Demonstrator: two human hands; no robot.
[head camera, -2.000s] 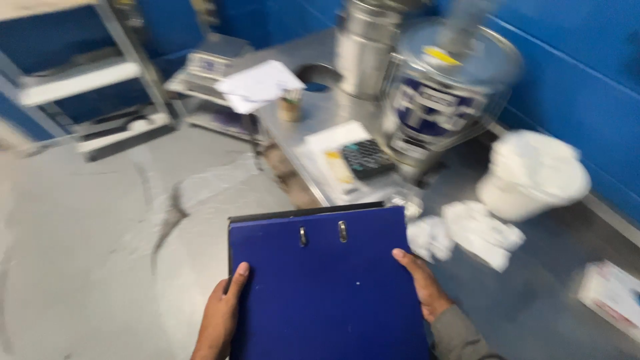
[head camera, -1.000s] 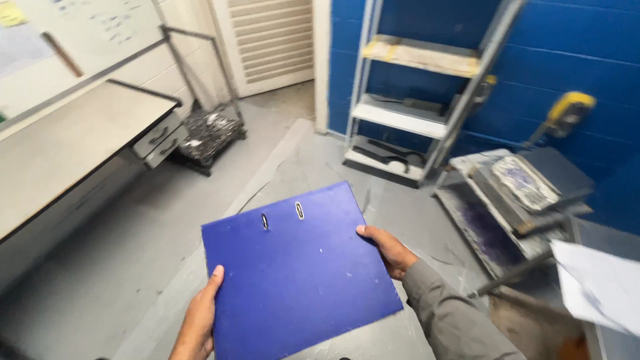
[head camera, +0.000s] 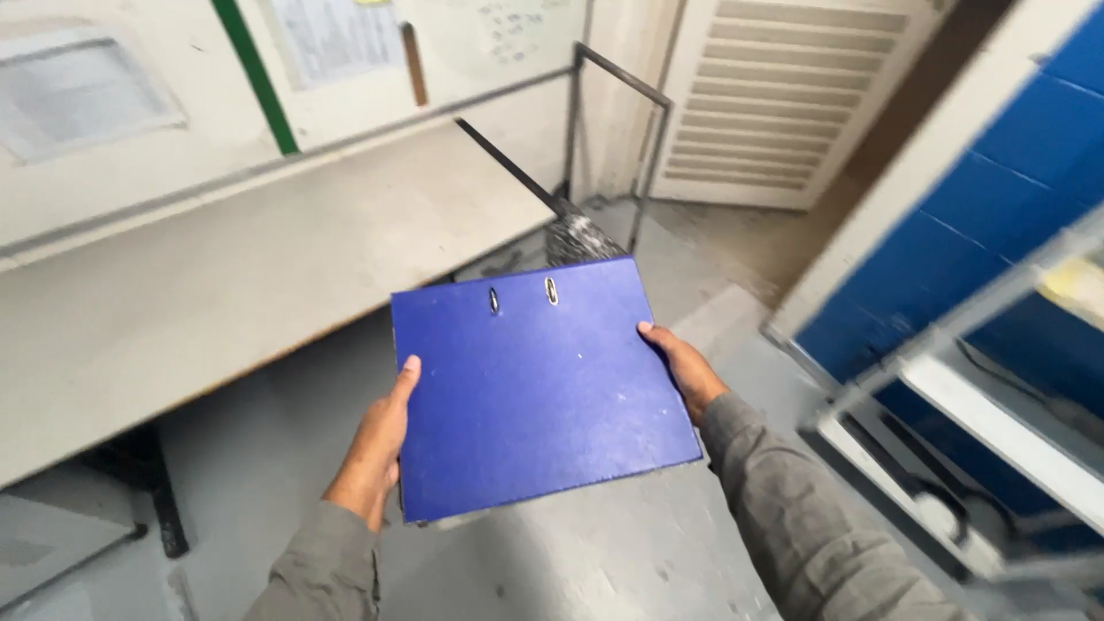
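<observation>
A blue lever arch binder (head camera: 548, 397), closed, is held up in front of me, its cover facing me and two metal-rimmed slots near its far edge. My left hand (head camera: 384, 435) grips its left edge, thumb on the cover and fingers hidden beneath. On the right edge, my right hand (head camera: 686, 366) holds it the same way, with the fingers mostly out of sight. Both arms wear grey sleeves. The far left corner of the binder overlaps the view of a long pale table (head camera: 285, 267); whether they touch cannot be told.
A whiteboard (head camera: 466, 52) with papers hangs above the table. Behind the binder stands a metal-framed trolley (head camera: 621, 78), beside a louvred door (head camera: 776, 95). At the right, a metal rack (head camera: 1018, 440) with white shelves stands by a blue wall (head camera: 966, 216).
The view has swung far left, from the steel bench with cans, past the rack, to the long table and whiteboard. Both hands have kept hold of the blue binder throughout.
</observation>
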